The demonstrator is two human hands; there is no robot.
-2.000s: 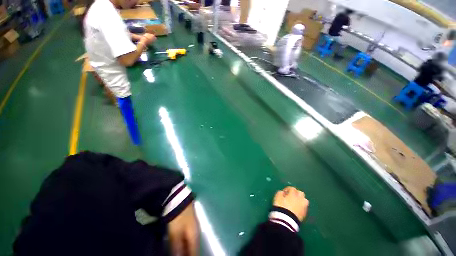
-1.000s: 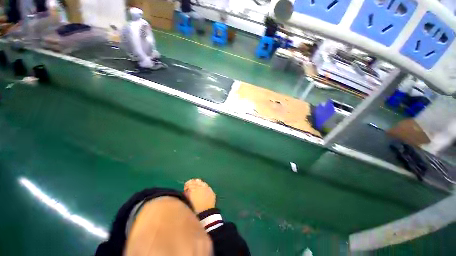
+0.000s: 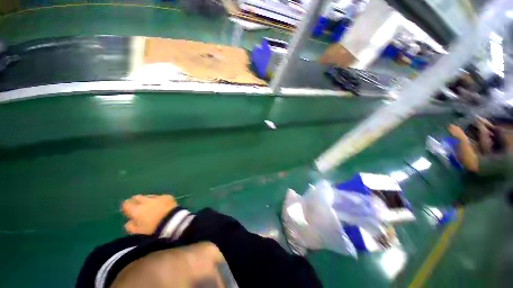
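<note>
My right hand [image 3: 149,214] is over the green belt [image 3: 197,157] at lower left, its fingers curled. It is blurred, and whether it holds anything cannot be told. My left hand [image 3: 171,267] is large, blurred and cut off by the bottom edge, in front of my right sleeve. Its fingers are not clear, and a grey strip shows at its right side. A small white slip [image 3: 270,124] lies on the belt ahead of my hands.
Clear plastic bags [image 3: 320,216], one with a grainy mass, lie at right beside a blue and white box [image 3: 382,194]. A pale metal post [image 3: 394,112] slants across the right. Cardboard [image 3: 197,59] lies beyond the belt's edge. Another person's arm [image 3: 464,149] is at far right.
The view has swung right, bringing in the bags, box and another person's arm. The white slip and cardboard now sit further left. My right hand appears further left in the picture.
</note>
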